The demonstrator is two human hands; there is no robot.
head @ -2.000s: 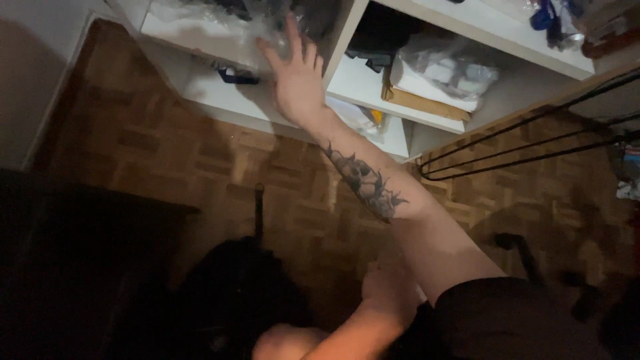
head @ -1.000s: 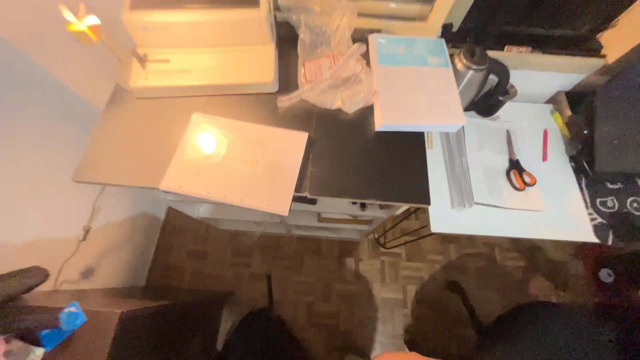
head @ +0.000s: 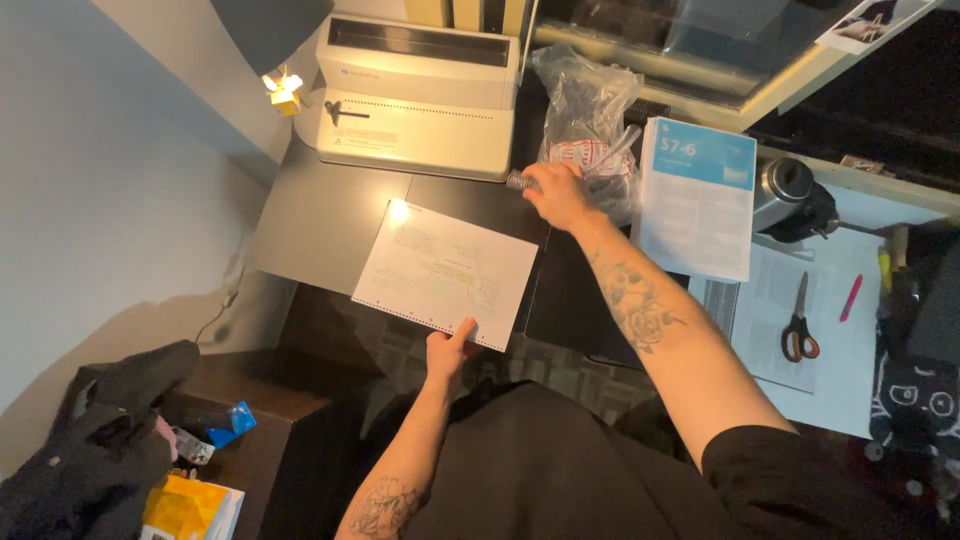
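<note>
My left hand grips the near, punched edge of a stack of hole-punched paper, its thumb on top. The sheets lie tilted on the dark desk. My right hand has its fingers on the left end of a clear plastic binding coil, beside a clear plastic bag with red print. The coil runs up and right over the bag, partly hidden by the hand. Behind the paper stands a cream-coloured binding machine with a row of small holes. Right of the bag sits a thick paper stack with a blue-topped cover.
Scissors, a pink pen and printed sheets lie on the white table at right. A metal kettle stands behind them. A lamp hangs at upper left. Dark clothing and a yellow packet are at lower left.
The view has swung from the shelves up to the desk. Since the middle frame, both hands have come in, the left at the paper's near edge and the right at the coil.
</note>
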